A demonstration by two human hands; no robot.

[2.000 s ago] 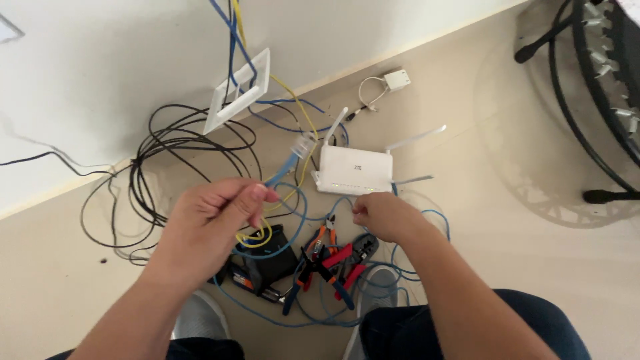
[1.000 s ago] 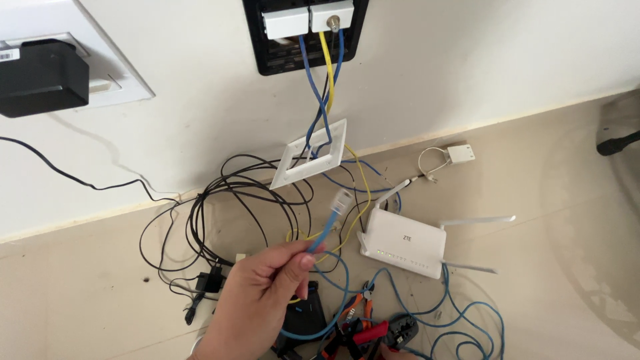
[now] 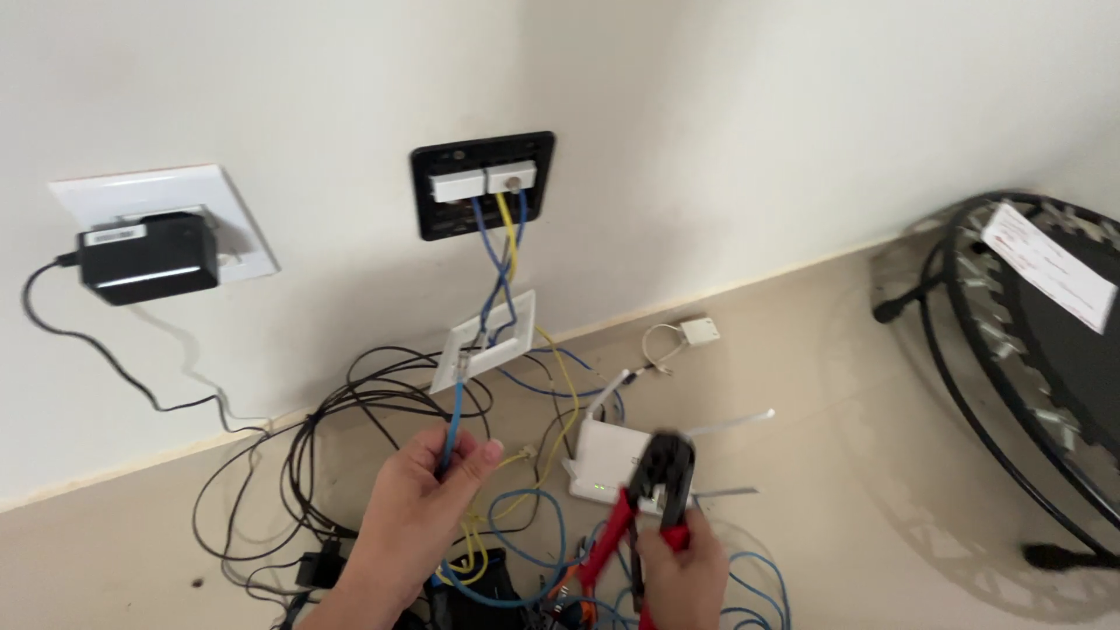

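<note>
My left hand pinches a light blue network cable between thumb and fingers; its clear plug points up, in front of a white wall-plate frame that hangs on blue and yellow cables. In my right hand is a crimping tool with red handles and a black head. Its handles are spread, and its head overlaps the white router on the floor. The tool and plug are apart.
A black wall box holds white modules. Left of it, a black power adapter is plugged in. Coiled black cables lie by the wall. Orange-handled pliers sit among blue cable. A small trampoline stands at right.
My right hand has lifted the crimping tool, which lay on the floor among the other tools. The left hand still holds the blue cable. The view has shifted to show more wall.
</note>
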